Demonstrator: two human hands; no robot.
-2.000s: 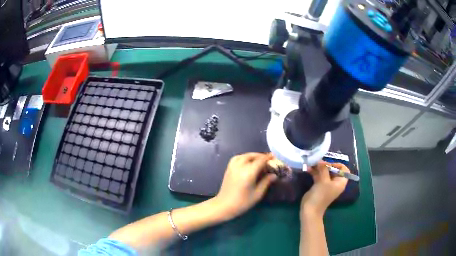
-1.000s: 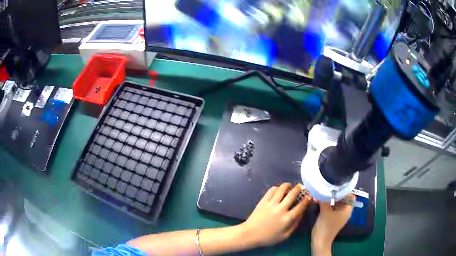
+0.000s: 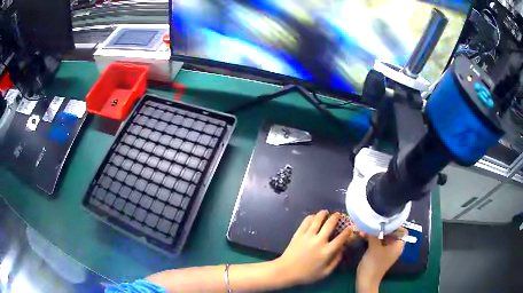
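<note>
My left hand (image 3: 316, 246) rests on the black base plate (image 3: 252, 212), its fingertips gripping a small dark and brownish part (image 3: 344, 222) at the edge of the white ring light (image 3: 367, 214). My right hand (image 3: 381, 254) is under the ring light, its fingers partly hidden. The pale end of a thin tool (image 3: 409, 238) sticks out to the right of it; its tip is hidden. The video microscope (image 3: 421, 154) with a blue band stands over both hands. A pile of tiny dark components (image 3: 281, 178) lies on the plate, left of the hands.
A black pocket tray (image 3: 155, 166) lies left of the plate. Beyond are a red bin (image 3: 117, 91) with tiny parts and a white instrument (image 3: 133, 43). A silvery wedge (image 3: 287, 135) lies on the plate's far part. The monitor (image 3: 275, 40) shows a blurred picture. A second black plate (image 3: 34, 149) is far left.
The view has turned, so the bench sits further right and lower than two seconds ago. The monitor has gone from blank white to a blurred blue and yellowish picture. Both hands stay at the ring light.
</note>
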